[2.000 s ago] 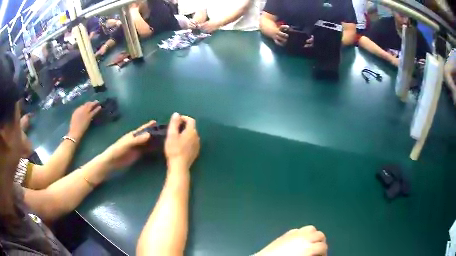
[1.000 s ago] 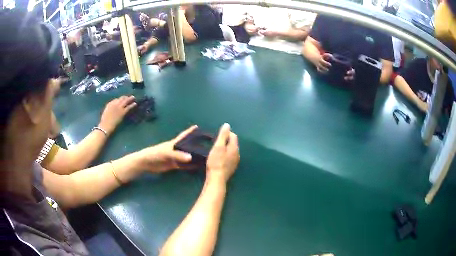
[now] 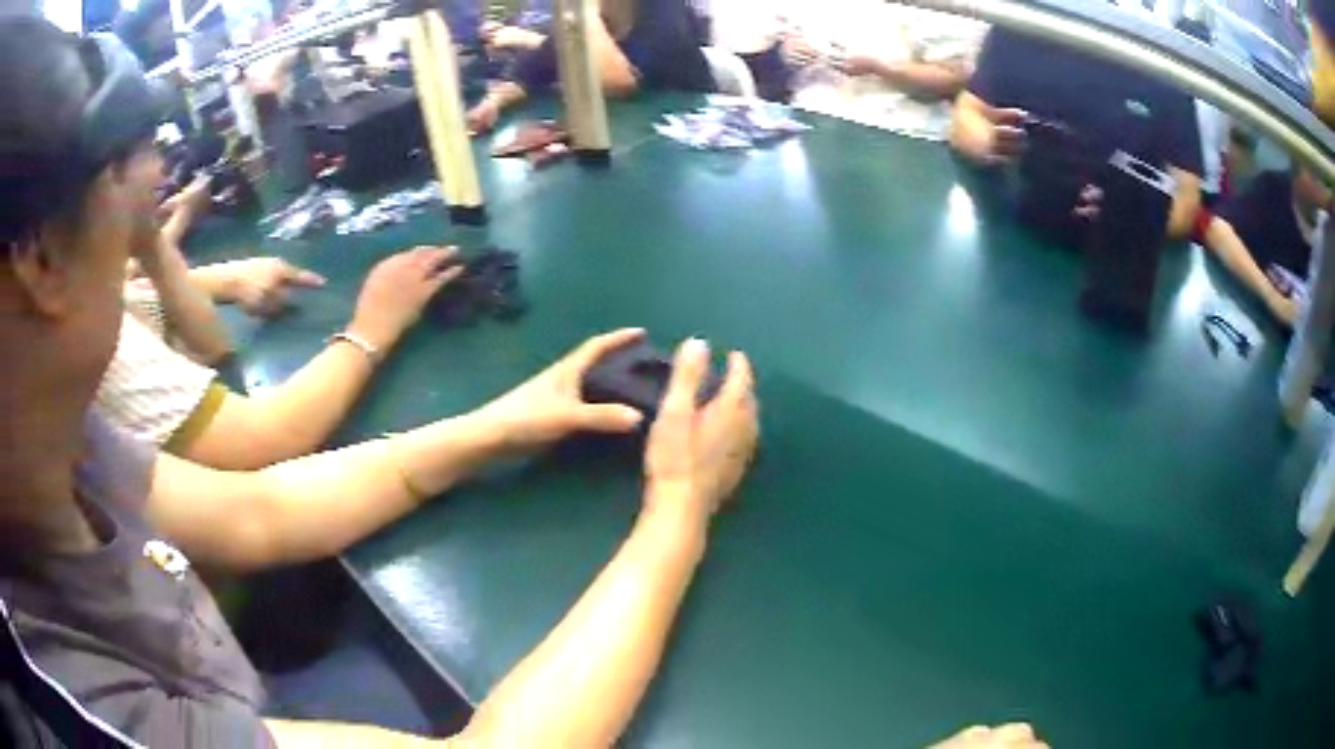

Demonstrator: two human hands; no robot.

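Nearest in front, a neighbour at left holds a black square insert tray [image 3: 627, 378] between two bare hands, low over the green tabletop. Only the top of a hand [image 3: 991, 738] shows at the bottom edge, apparently my left hand. The rest is cut off, so its grip is hidden. My right hand is not in view. A small pile of black accessories [image 3: 1228, 644] lies on the table at the lower right.
A dark tangled heap [image 3: 480, 285] lies beside another worker's hand. White leaflets or bags [image 3: 732, 126] lie at the far side. A tall black box [image 3: 1124, 242] stands before a person opposite. Pale uprights [image 3: 447, 110] rise from the table. A black cable [image 3: 1227, 335] lies far right.
The view has swung left and shifted, so the scene sits farther right. The neighbour's hands remain around the tray. The hand at the bottom edge dropped mostly out of view, and now its top shows.
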